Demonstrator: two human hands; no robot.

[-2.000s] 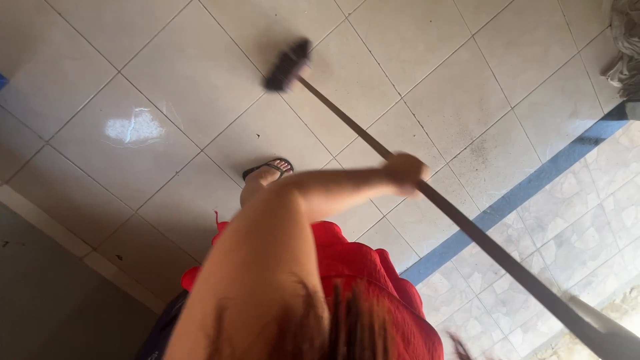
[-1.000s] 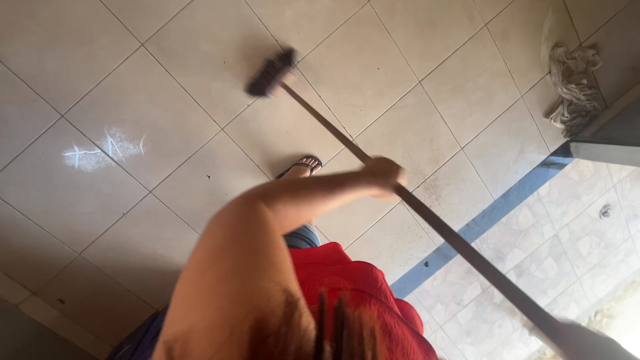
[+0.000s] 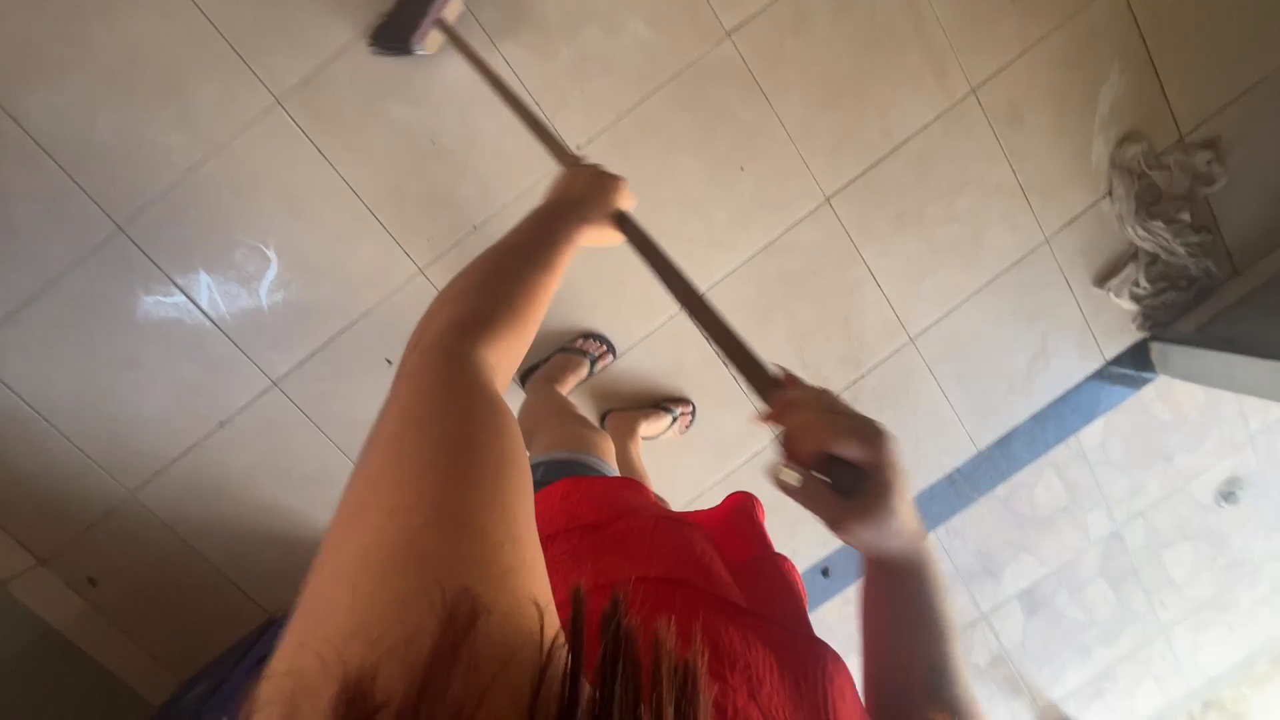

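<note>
A long-handled broom [image 3: 510, 95] slants across the view, its dark bristled head [image 3: 408, 25] at the top left over pale floor tiles. My left hand [image 3: 592, 203] grips the middle of the handle. Around the handle's upper end, at right, my right hand [image 3: 845, 465] is closed, slightly blurred, with a ring or light nail showing. Whether the bristles touch the floor cannot be told. Below the handle are my feet in dark flip-flops [image 3: 570, 358], and the red garment I wear [image 3: 680, 590].
A crumpled grey cloth [image 3: 1165, 225] lies on the floor at the right, by a wall corner or door frame [image 3: 1215, 370]. A blue floor strip [image 3: 1030, 435] separates the beige tiles from paler patterned ones, where a small round drain [image 3: 1229, 490] shows. Light reflects off the tiles at left.
The broom head has moved away from my feet, toward the top edge. My right hand, not visible earlier, now shows on the handle. Both feet are in view instead of one.
</note>
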